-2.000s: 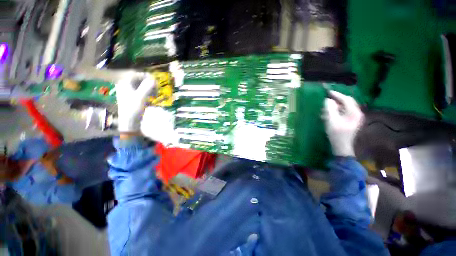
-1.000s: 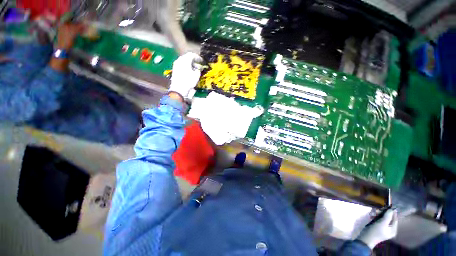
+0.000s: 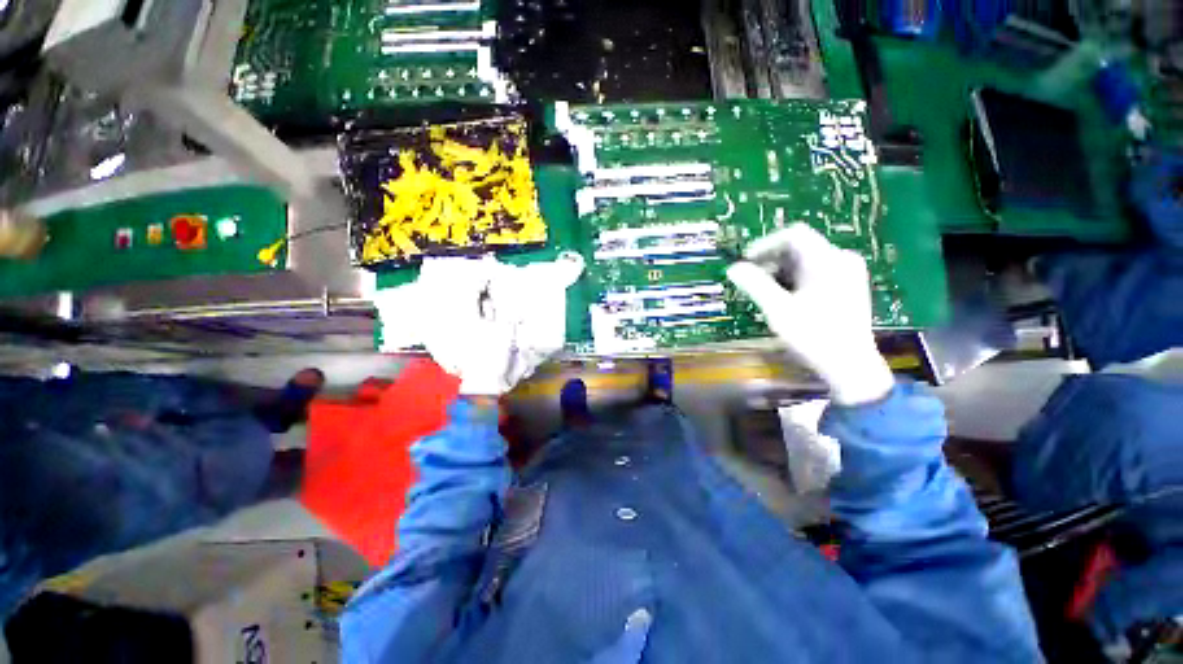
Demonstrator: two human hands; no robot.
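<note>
A large green circuit board (image 3: 791, 169) with rows of white connectors lies flat in front of me. My right hand (image 3: 820, 305), in a white glove, is over its lower right part with thumb and fingers apart; no held thing shows. My left hand (image 3: 480, 340), also in a white glove, is at a crumpled white cloth (image 3: 535, 296) left of the board. Glove and cloth blend, so its grip cannot be told. Above the cloth, a shallow black tray (image 3: 348, 195) holds many yellow masking pieces (image 3: 448, 195).
Another green board (image 3: 311, 52) lies beyond the tray beside a black carrier (image 3: 603, 52). A green button panel (image 3: 143, 244) and grey arm (image 3: 221, 123) are at left. Red sheets (image 3: 370, 448) hang below my left arm. People in blue stand at both sides. A dark flat object (image 3: 1027, 153) lies right.
My right hand has come up from below the bench edge onto the board. My left hand has moved from beside the tray down to the cloth. The view has turned and straightened.
</note>
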